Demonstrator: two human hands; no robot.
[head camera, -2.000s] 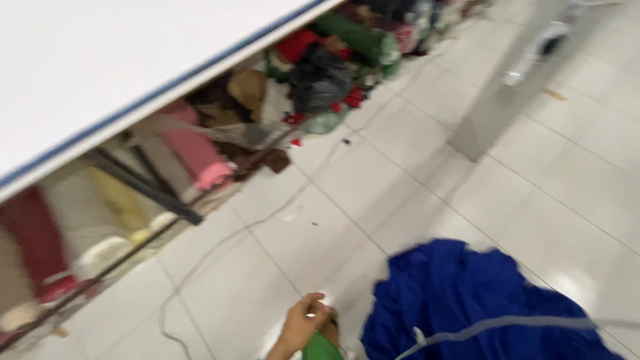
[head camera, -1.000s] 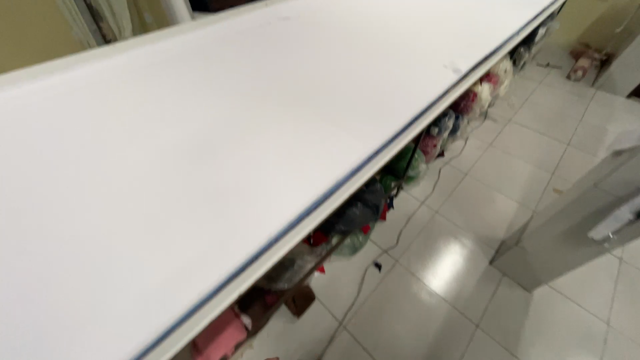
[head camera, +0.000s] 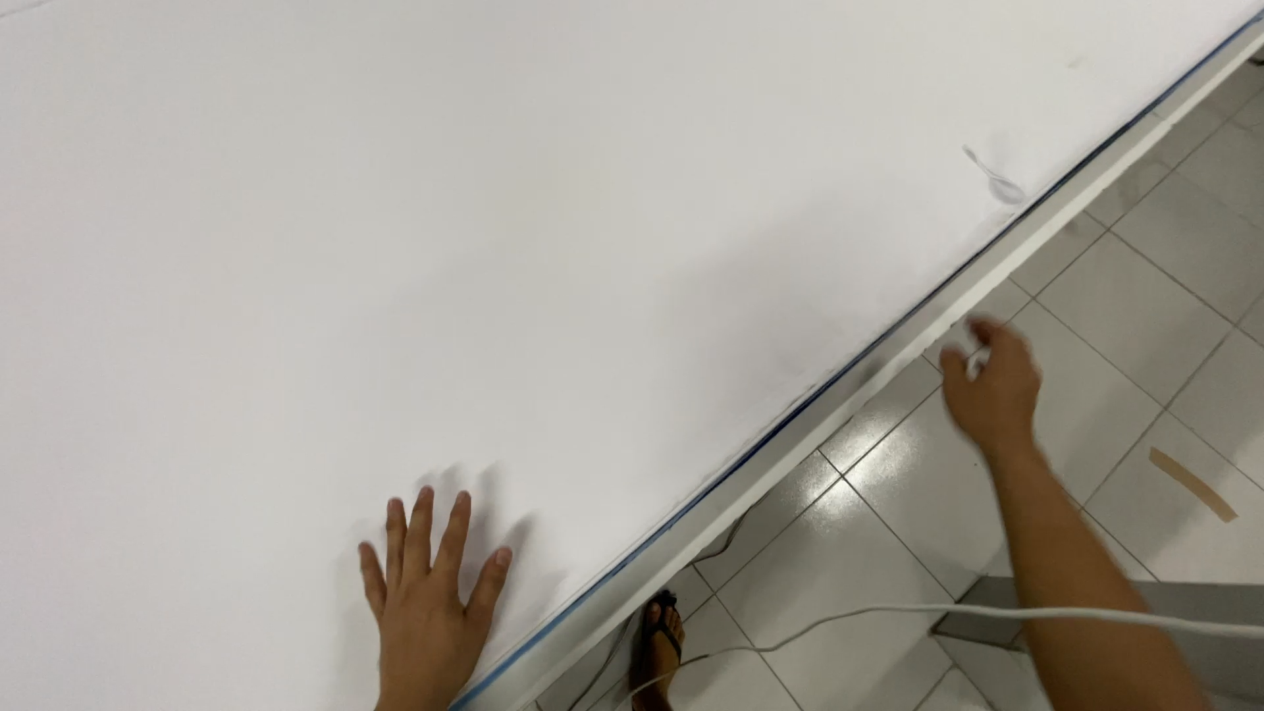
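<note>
My left hand (head camera: 430, 612) lies palm down with fingers spread on the white tabletop (head camera: 395, 247), near its blue-lined edge. Past that edge, over the tiled floor, my right hand (head camera: 995, 385) hangs slightly blurred with its fingers curled and apart; nothing shows in it. A small pale spoon-shaped thing (head camera: 997, 180) rests on the tabletop by the edge at the upper right, some way above my right hand.
A white cable (head camera: 889, 609) crosses below, passing over my right forearm. One foot in a black sandal (head camera: 660, 637) stands beside the table. A brown strip (head camera: 1192, 484) lies on the tiles, and a grey panel (head camera: 1185, 612) is at the lower right.
The view has swung from the floor and the fabric rolls under the table to the tabletop. Both hands are in view now; one second ago neither was.
</note>
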